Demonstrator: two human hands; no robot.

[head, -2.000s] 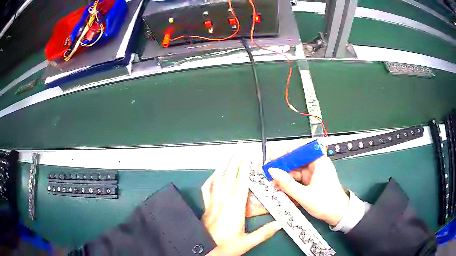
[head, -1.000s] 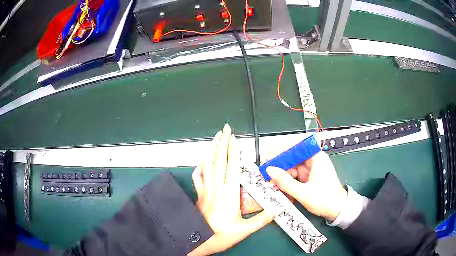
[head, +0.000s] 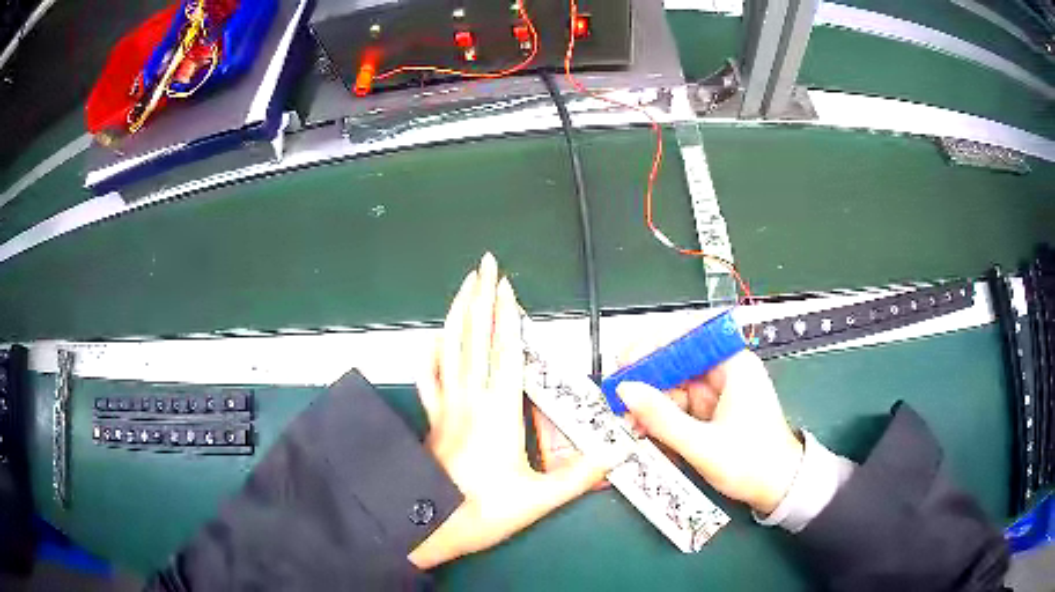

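Observation:
A flat silver-grey strip module lies slanting over the orange-brown contact block, which is mostly hidden. My left hand lies along the strip's upper left side, fingers extended, thumb at the strip's middle; it holds the strip. My right hand grips the bright blue test probe above the strip, its left end at the strip's edge. Whether the probe tip touches the strip cannot be told. A thin red wire runs from the probe's right end.
Black strips lie at left and right of centre, with a bundle at the right edge. A black cable crosses the green belt from the dark tester. A pale strip crosses the belt. A red tray stands back left.
The strip has slid up and to the left over the block, and my left hand has moved left with it. My right hand and the probe have stayed nearly in place.

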